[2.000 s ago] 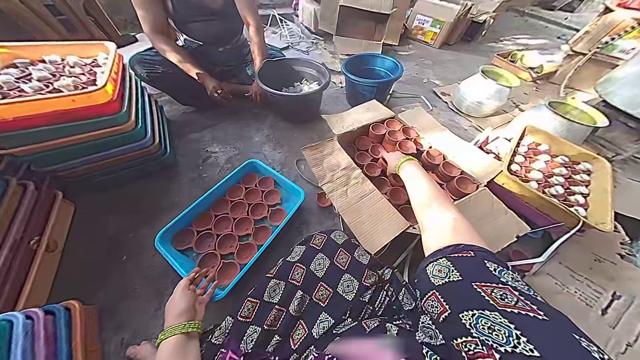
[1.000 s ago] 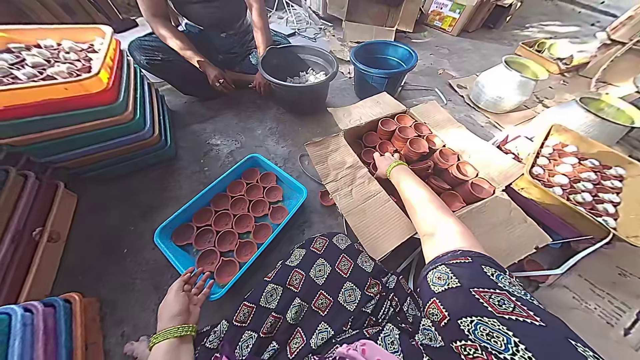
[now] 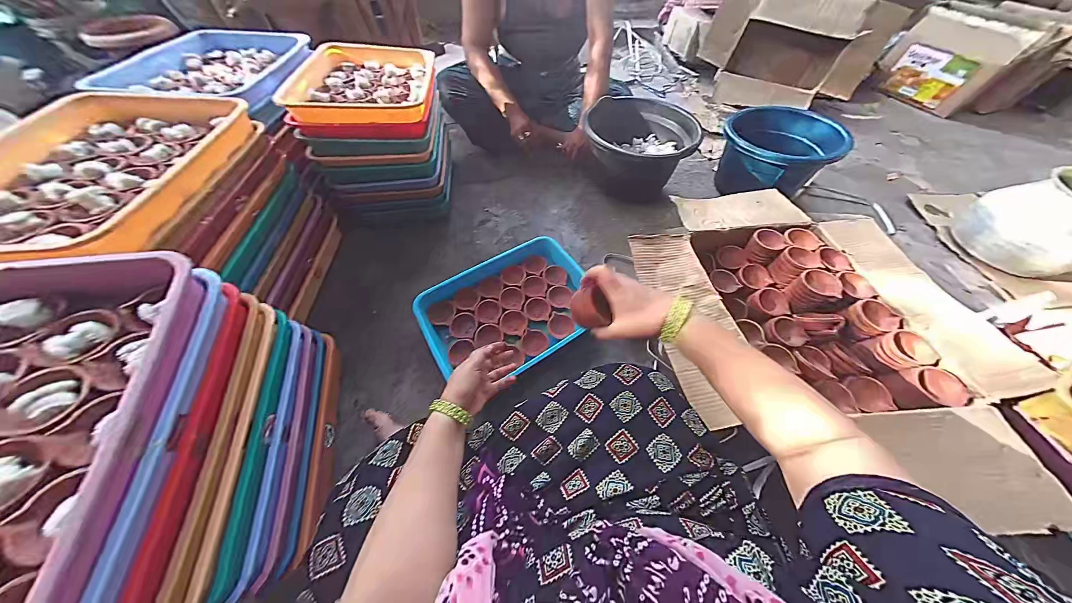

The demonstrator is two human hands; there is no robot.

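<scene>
My right hand [image 3: 624, 301] grips one or more small clay cups [image 3: 591, 306] just above the right edge of a blue plastic tray [image 3: 429, 335]. Rows of round clay cups [image 3: 512, 322] stand mouth up in that tray. At the tray's near edge, my left hand [image 3: 481, 378] is held with its fingers apart and nothing in it. An open cardboard box [image 3: 682, 289] on the right holds many clay cups, several nested in stacks [image 3: 814, 290], some lying on their sides. Whether my right hand holds one cup or a nested stack cannot be told.
Stacks of coloured plastic trays [image 3: 243, 402] rise on the left, the top ones filled with cups bearing white pieces. Across from me a person sits beside a dark tub [image 3: 641, 172] with white pieces and a blue tub [image 3: 775, 172]. A metal pot [image 3: 1017, 222] stands far right.
My right hand has moved left from the cardboard box to the blue tray and now holds clay ware. The view has swung left, bringing more tray stacks in.
</scene>
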